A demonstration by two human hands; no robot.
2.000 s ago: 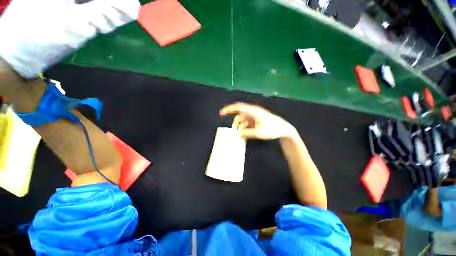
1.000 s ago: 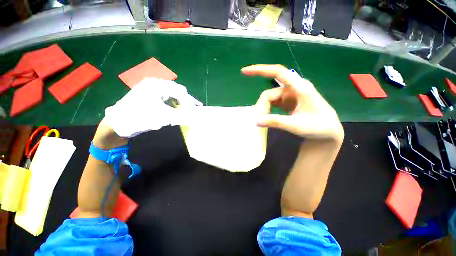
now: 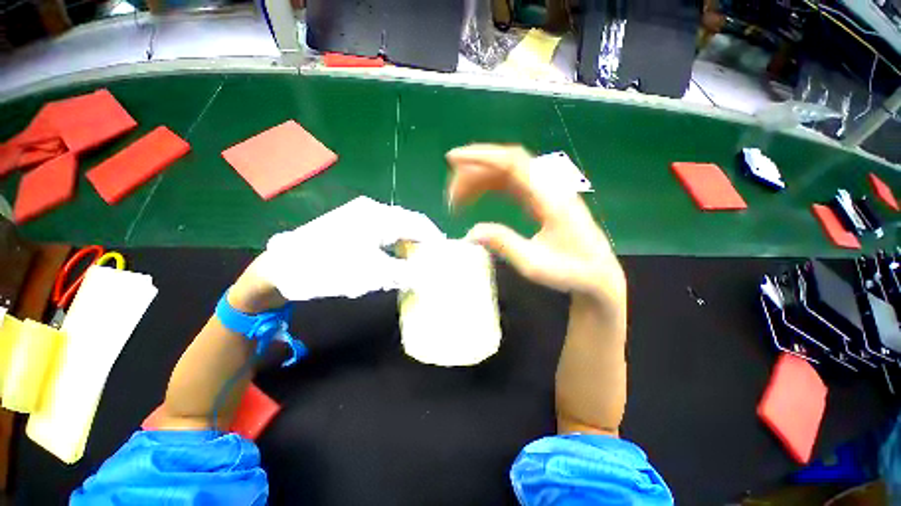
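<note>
My gloved left hand [image 3: 346, 252] grips the upper left edge of a label sheet [image 3: 450, 311], white with a pale-yellow edge, curling down over the black mat. A blue wrist strap [image 3: 262, 326] is on my left wrist. My bare right hand [image 3: 543, 222] is beside the sheet's upper right corner, blurred, with its fingers raised and apart from the thumb. The thumb tip is close to the sheet; I cannot tell whether it touches. A white unit [image 3: 563, 172] on the green belt is partly hidden behind my right hand.
Red foam pads [image 3: 280, 159] lie scattered on the belt [image 3: 366, 109] and the mat [image 3: 375, 435]. At left are scissors [image 3: 79, 272], long white sheets [image 3: 91, 356] and a yellow roll-like piece [image 3: 28, 366]. Black housings [image 3: 840, 301] cluster at right. Another unit [image 3: 762, 168] is on the belt.
The sheet was stretched between both hands; now it hangs narrower from my left hand. My right hand has moved left. My left hand has moved slightly right and down.
</note>
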